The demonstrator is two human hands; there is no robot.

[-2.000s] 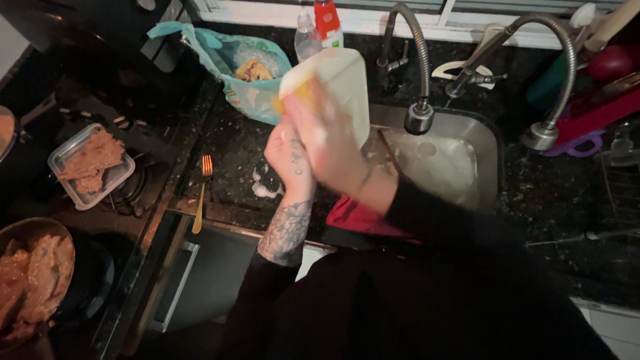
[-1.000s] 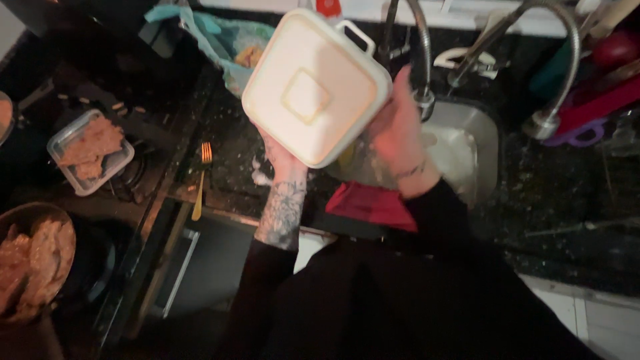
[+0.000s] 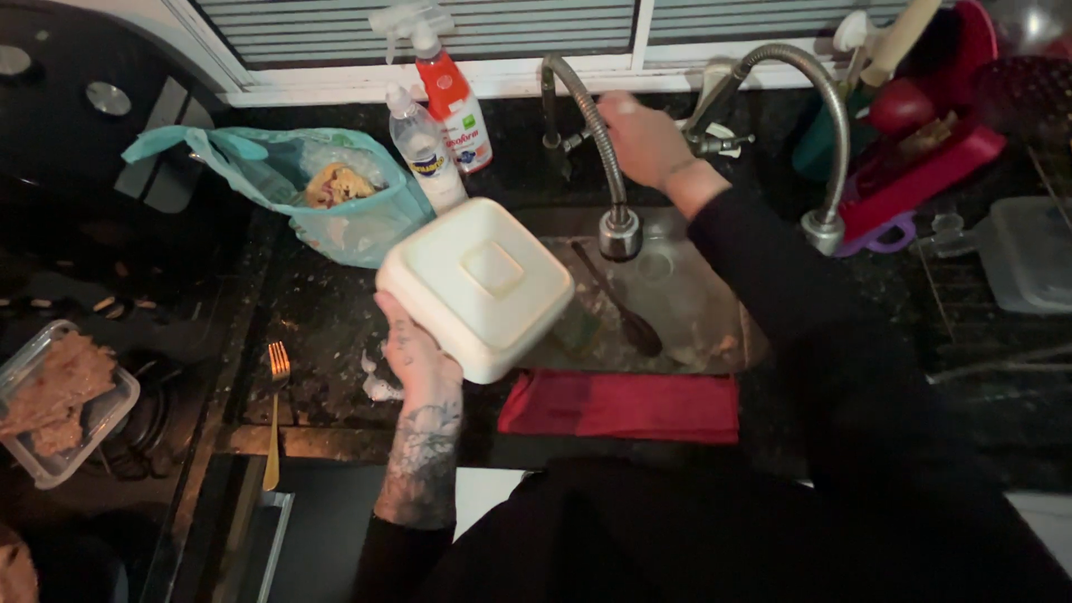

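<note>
My left hand [image 3: 419,352] grips a white square container [image 3: 481,289] by its lower left side, with its underside facing up, at the left edge of the steel sink [image 3: 737,335]. My right hand [image 3: 645,138] reaches behind the left flexible faucet [image 3: 596,117], near the taps at the back; its fingers are partly hidden by the hose, so I cannot tell whether it holds anything. A dark spoon [image 3: 624,314] lies in the sink below the faucet head. A folded red cloth [image 3: 620,406] lies along the sink's front edge.
A teal plastic bag [image 3: 360,226], a clear soap bottle [image 3: 425,151] and a red spray bottle [image 3: 456,109] stand behind the container. A fork [image 3: 275,419] lies left. A second faucet [image 3: 837,151] arches at right. A plastic tub of meat [image 3: 71,452] sits far left.
My right hand has left the white container and moved up to the back of the sink. My left hand keeps hold of the container, which has moved lower, nearer the sink's left edge.
</note>
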